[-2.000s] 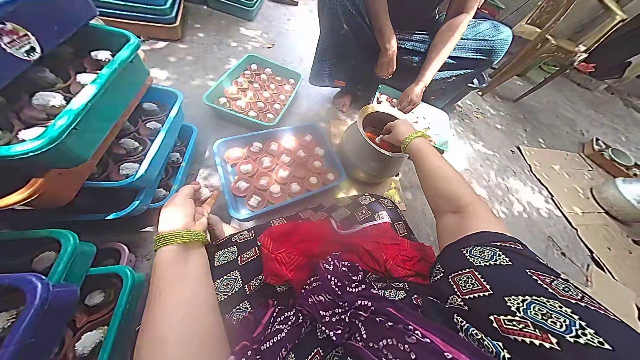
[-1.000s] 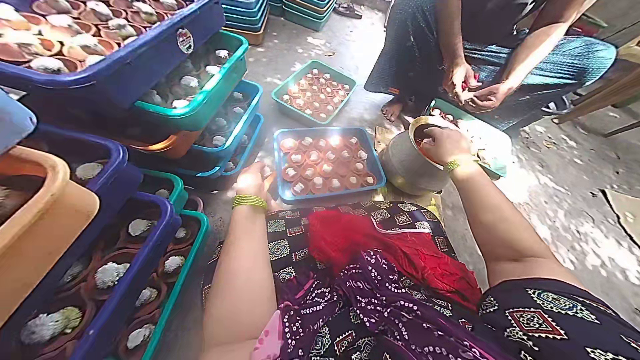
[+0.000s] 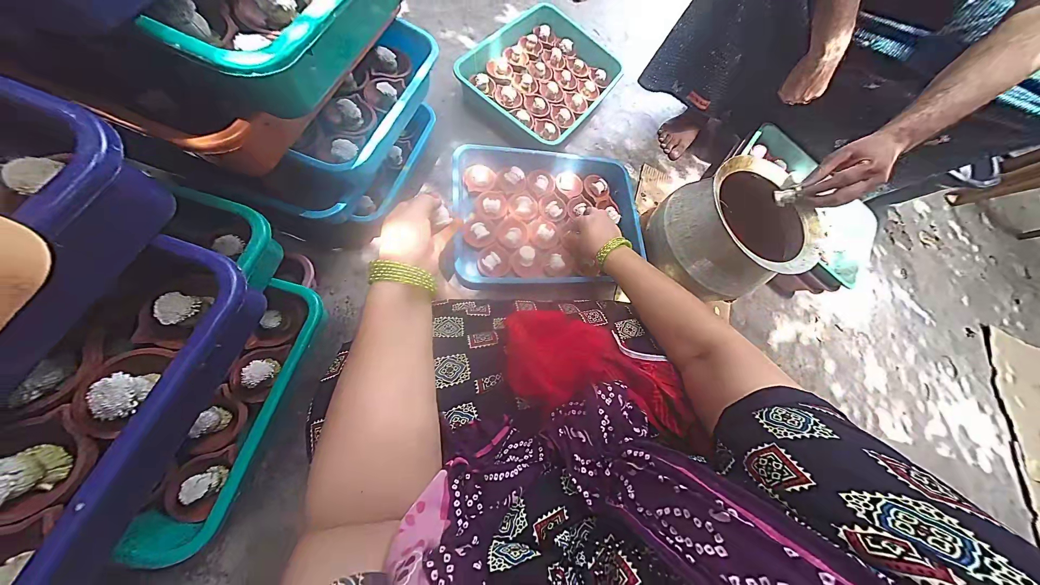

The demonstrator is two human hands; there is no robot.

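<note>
Small clay pots with whitish tufted tops point(image 3: 526, 207) fill a blue plastic tray point(image 3: 536, 283) in front of me. My right hand point(image 3: 591, 236) is over the tray's right side with its fingers down among the pots; whether it grips one is hidden. At the tray's left edge is my left hand point(image 3: 413, 231), with a whitish piece at its curled fingers, blurred by glare. Right of the tray stands a metal pot point(image 3: 703, 236) of dark reddish liquid, tilted in view. Another person's hand point(image 3: 861, 171) holds a small whitish piece at its rim.
A green tray point(image 3: 463, 77) of similar clay pots lies beyond the blue one. Stacked blue, green, orange and purple trays point(image 3: 244, 284) crowd the left side. A person's bare foot point(image 3: 681, 134) is near the metal pot. Cardboard point(image 3: 1016, 374) lies at the far right.
My right hand has moved from the metal pot's mouth to the blue tray. The other person's hand has come to the pot's rim. The view has shifted closer and lower.
</note>
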